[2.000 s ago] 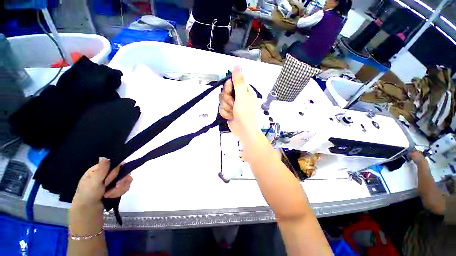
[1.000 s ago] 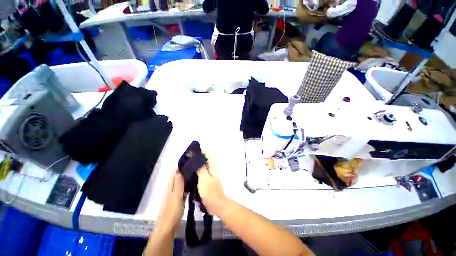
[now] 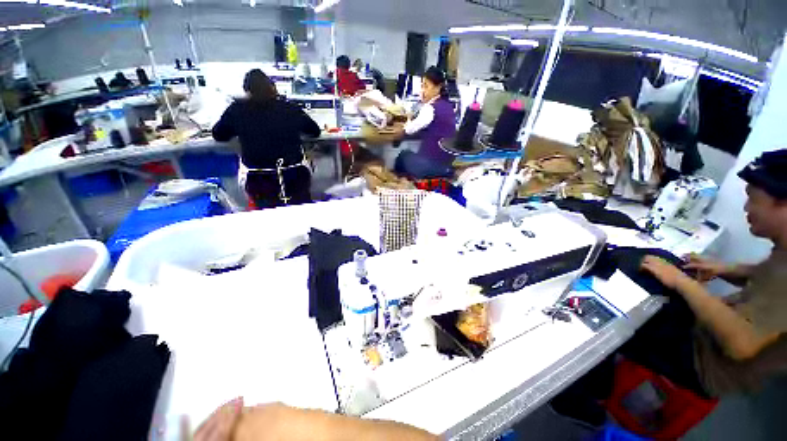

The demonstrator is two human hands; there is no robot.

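My right hand (image 3: 226, 420) is at the bottom edge, left of centre, partly cut off; its forearm comes in from the right. What it holds, if anything, is hidden. My left hand is not in view. Stacked black fabric pieces (image 3: 86, 370) lie at the lower left. More black cloth (image 3: 325, 280) lies behind the needle end of the white sewing machine (image 3: 535, 250). The black strip is not visible.
A small open box with an orange-yellow packet (image 3: 474, 326) sits under the machine arm. A checked cloth (image 3: 399, 220) hangs behind the head. White tubs (image 3: 216, 228) stand behind. A person (image 3: 742, 284) works at right; others sit and stand farther back.
The view has turned up and to the right. My hands, earlier together on the black strip, have dropped low; the left and the strip have left the picture.
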